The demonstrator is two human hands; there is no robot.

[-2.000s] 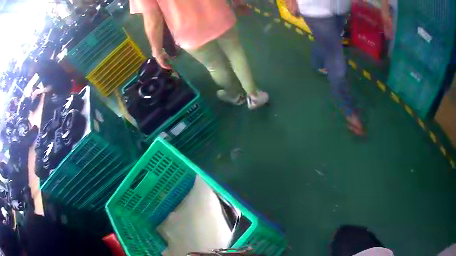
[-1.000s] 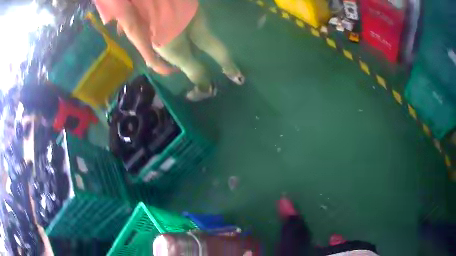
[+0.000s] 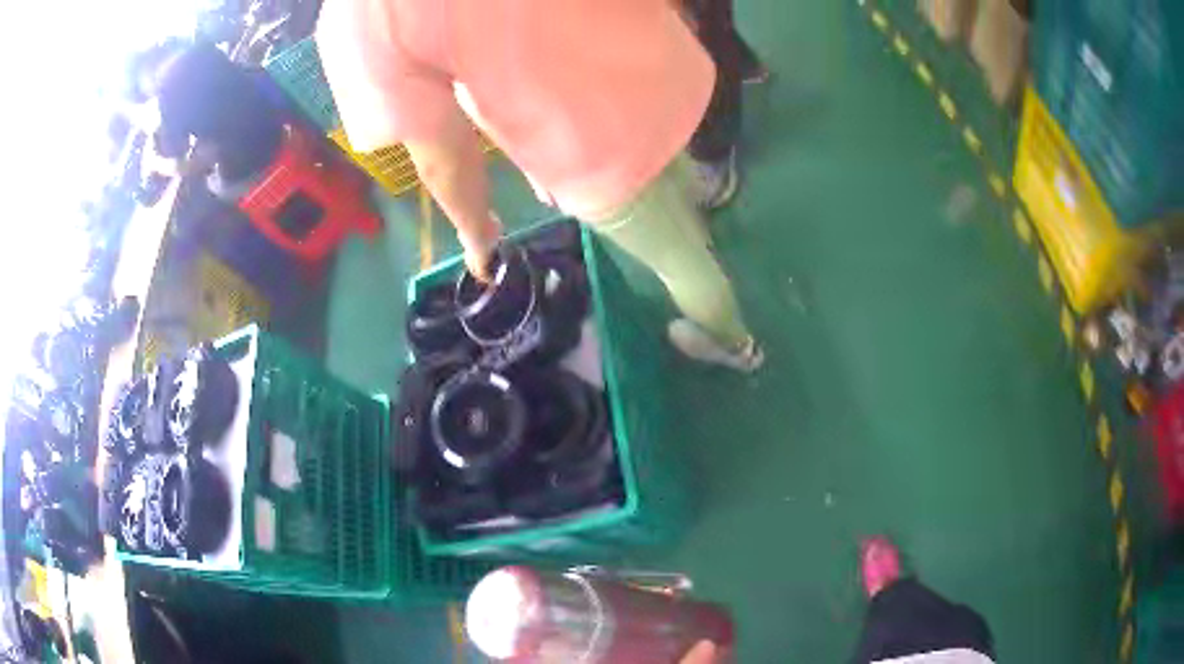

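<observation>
A bottle-like cylinder (image 3: 591, 623), reddish and shiny with a pale round end and a thin metal loop on top, lies across the bottom edge. A small bit of a hand (image 3: 703, 652) shows at its lower right, cut off by the picture's edge. It appears to be my left hand, holding the bottle; the fingers are mostly hidden. My right hand is not in view. A green crate (image 3: 621, 376) full of round black fan parts (image 3: 478, 422) stands just beyond the bottle.
A person in a salmon top (image 3: 558, 91) reaches into the crate. Another green crate (image 3: 318, 474) with black parts stands left, a red stool (image 3: 305, 201) behind it. Yellow (image 3: 1058, 195) and teal crates line the right beside a striped floor line. My foot (image 3: 882, 562) shows on the green floor.
The near green crate with the pale sheet has left view. The bottle now shows more fully at the bottom. The person in salmon now has a hand on the black parts.
</observation>
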